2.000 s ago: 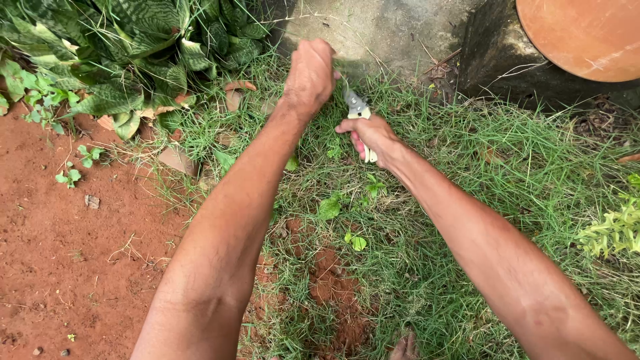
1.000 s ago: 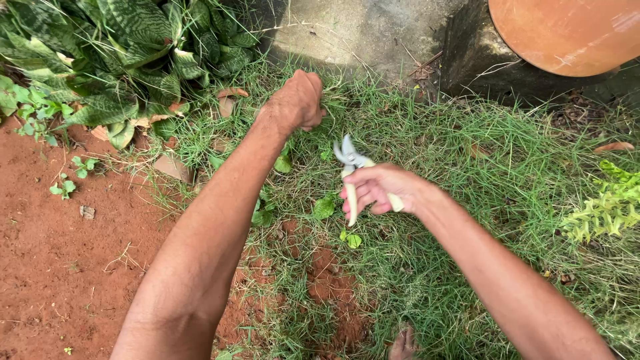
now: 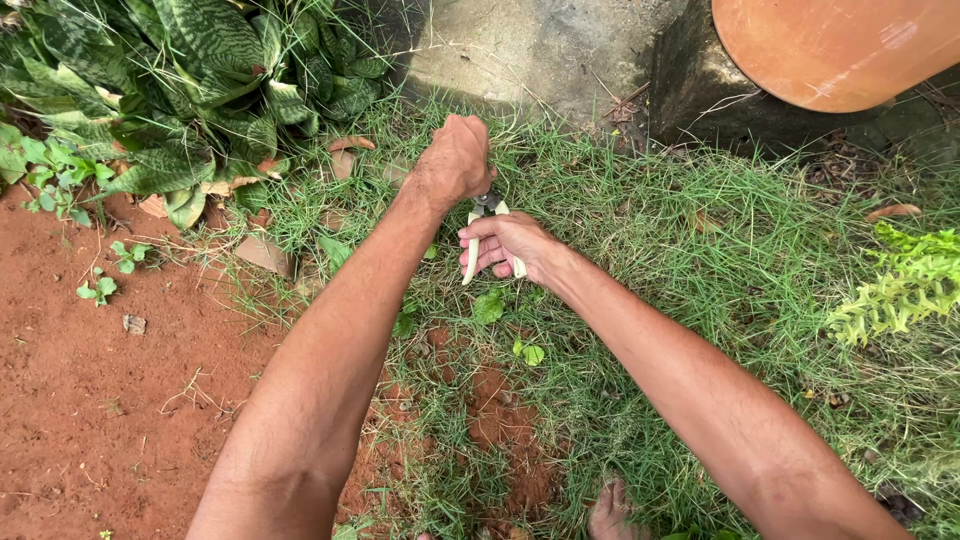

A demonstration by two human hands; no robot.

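Observation:
Near the concrete block, my left hand (image 3: 456, 161) is closed in a fist low over the grass (image 3: 600, 217); it seems to grip a tuft, though the hand itself hides most of what is in it. My right hand (image 3: 506, 246) holds pruning shears (image 3: 472, 251) with cream handles, just below the left hand. The handles are spread apart, and the metal head points up toward the left fist. The blade tips are hidden behind the left hand or in the grass.
Broad mottled leaves of a snake plant (image 3: 217, 60) fill the upper left. A concrete block (image 3: 525, 52) and a round-edged terracotta-coloured slab (image 3: 825, 45) lie at the top. Red soil (image 3: 150, 405) spreads at left. A bare foot (image 3: 615, 514) shows at the bottom edge.
The shears in my right hand have moved up close to my left fist since one second ago. Their handles were closer together two seconds ago, then spread.

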